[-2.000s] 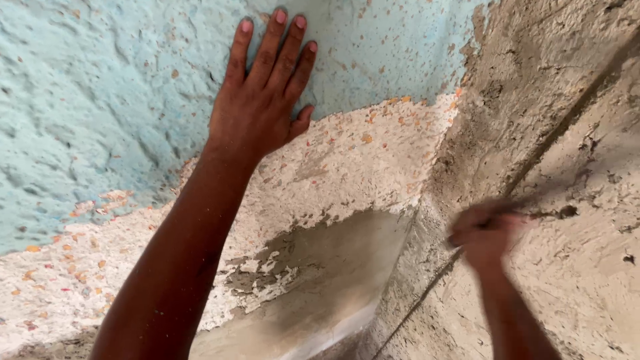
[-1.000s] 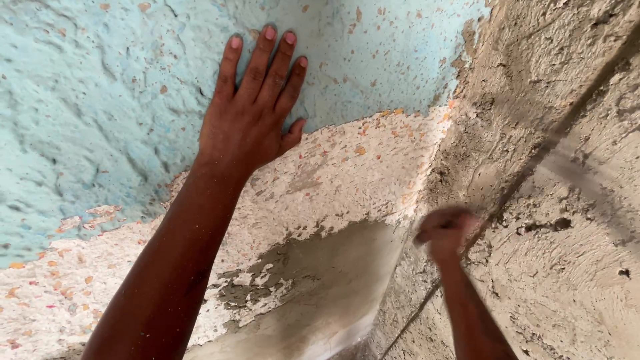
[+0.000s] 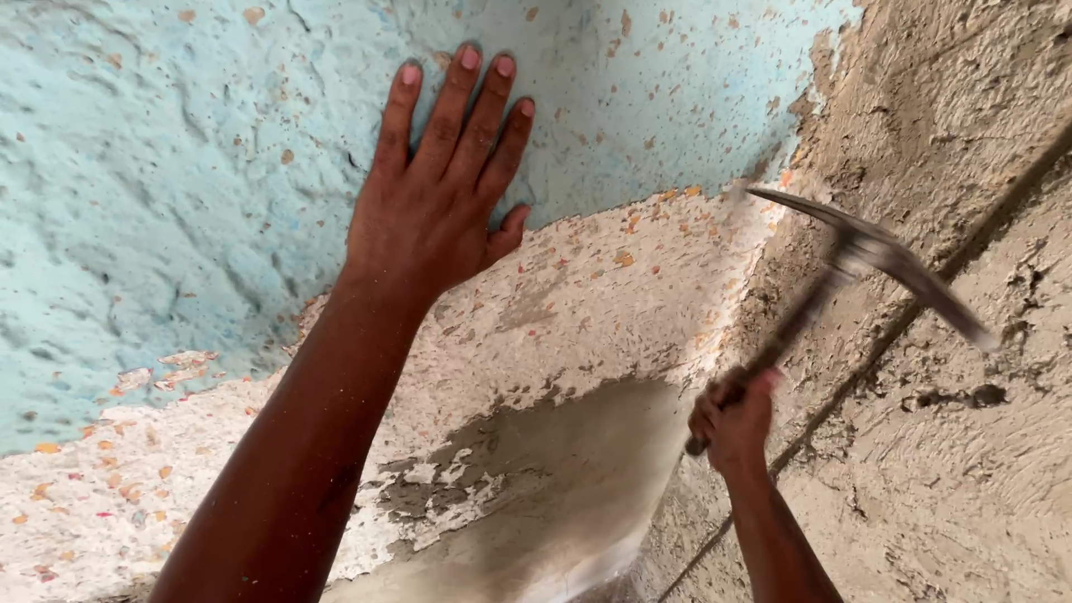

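My left hand [image 3: 431,180] lies flat, palm down and fingers a little apart, against the light-blue painted plaster [image 3: 226,109], just above the edge of the paint. My right hand [image 3: 737,419] grips the lower handle of a pick hammer [image 3: 854,247], slightly blurred. The hammer's head is long and double-ended; its left tip is at or close to the ragged paint edge near the corner, though contact cannot be told. Its other end points down and right over the rough wall.
Below the blue paint runs a band of pale, chipped plaster [image 3: 603,293] with orange flecks. Under it is a smooth grey cement patch [image 3: 578,444]. At the right, a rough cement wall [image 3: 946,435] has a dark groove [image 3: 879,343] running diagonally across it.
The pick hammer, only a blur in the earlier frames, shows plainly now, its left tip at the paint edge. My right hand has moved between frames; my left hand has stayed on the blue paint.
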